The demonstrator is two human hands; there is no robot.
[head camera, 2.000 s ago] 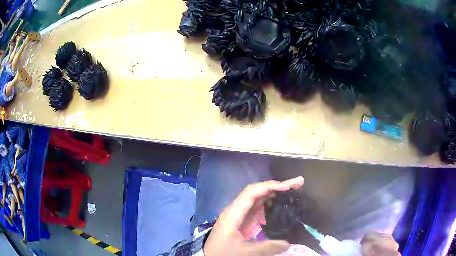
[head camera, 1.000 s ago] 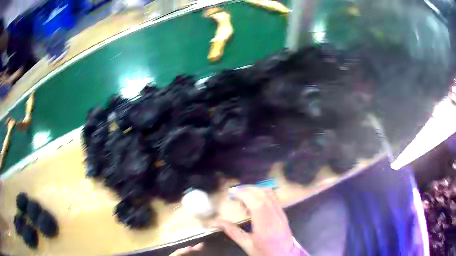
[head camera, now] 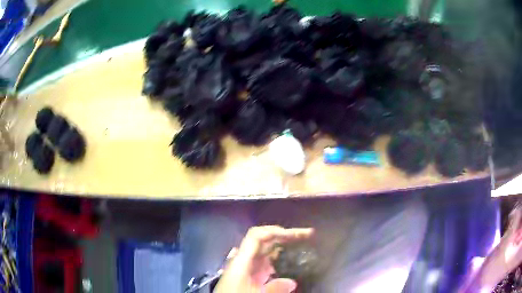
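My left hand (head camera: pixel 252 260) is over my lap at the bottom centre, its thumb and fingers around a dark spiky hair piece (head camera: pixel 295 264), which is blurred. A pinkish, blurred shape at the lower right edge looks like my right hand or forearm (head camera: pixel 497 260), cut off by the picture's edge; its fingers cannot be made out. The white glue bottle (head camera: pixel 288 154) lies near the worktop's front edge, beside a flat light-blue packet (head camera: pixel 351 157).
A large heap of black hair pieces (head camera: pixel 280 83) covers the worktop (head camera: pixel 129 166) beside the green belt (head camera: pixel 123 28). A small cluster of black pieces (head camera: pixel 57 134) lies at the left. Red stools (head camera: pixel 57 257) and a blue tray with pale lining (head camera: pixel 157 269) are below.
The glue bottle has gone from my right hand to the worktop. My right hand has left the bottle and packet area. The view swung up and right, then partly back down.
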